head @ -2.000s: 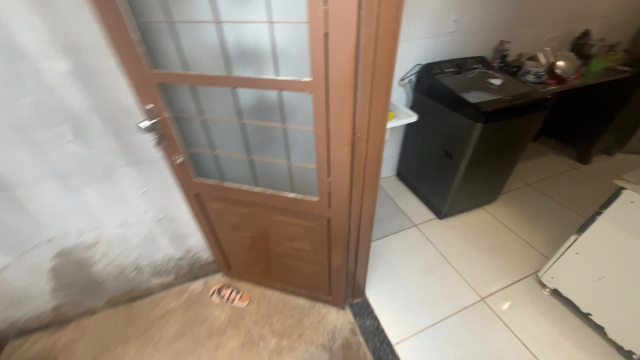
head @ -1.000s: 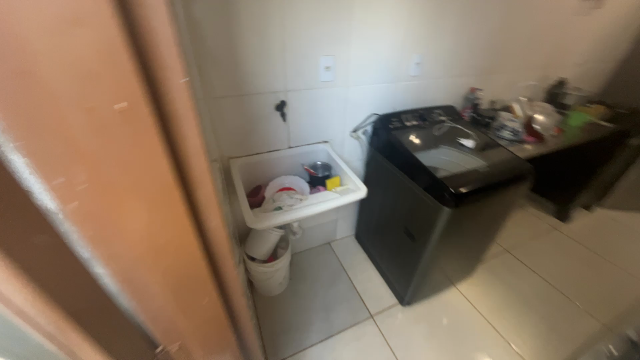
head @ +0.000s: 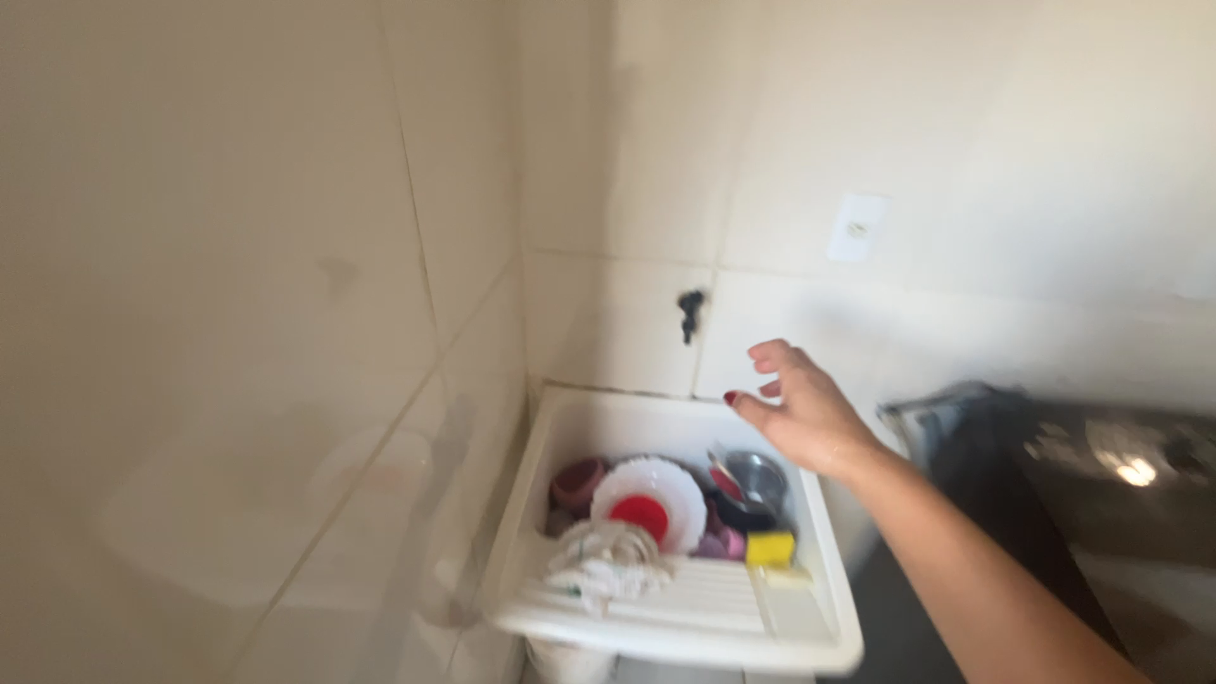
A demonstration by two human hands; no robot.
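Observation:
My right hand [head: 803,408] reaches in from the lower right with its fingers apart and nothing in them. It is over the right rear edge of a white laundry sink [head: 665,648], near a black wall tap [head: 690,316]. In the basin lie a white scalloped plate [head: 686,494] with a red round thing [head: 638,518] on it, a metal pot [head: 755,480] with utensils, and a reddish bowl [head: 578,484]. A yellow sponge [head: 770,548] and a crumpled pale cloth [head: 608,565] rest near the ribbed washboard [head: 708,594]. My left hand is out of view.
A dark washing machine [head: 969,560] stands right of the sink, partly behind my forearm. A tiled wall [head: 332,285] runs close along the left. A white socket plate [head: 858,228] is on the back wall. Part of a white bucket [head: 570,660] shows under the sink.
The view has moved in from the brown door to the sink. My right hand has come into view, which neither earlier frame shows.

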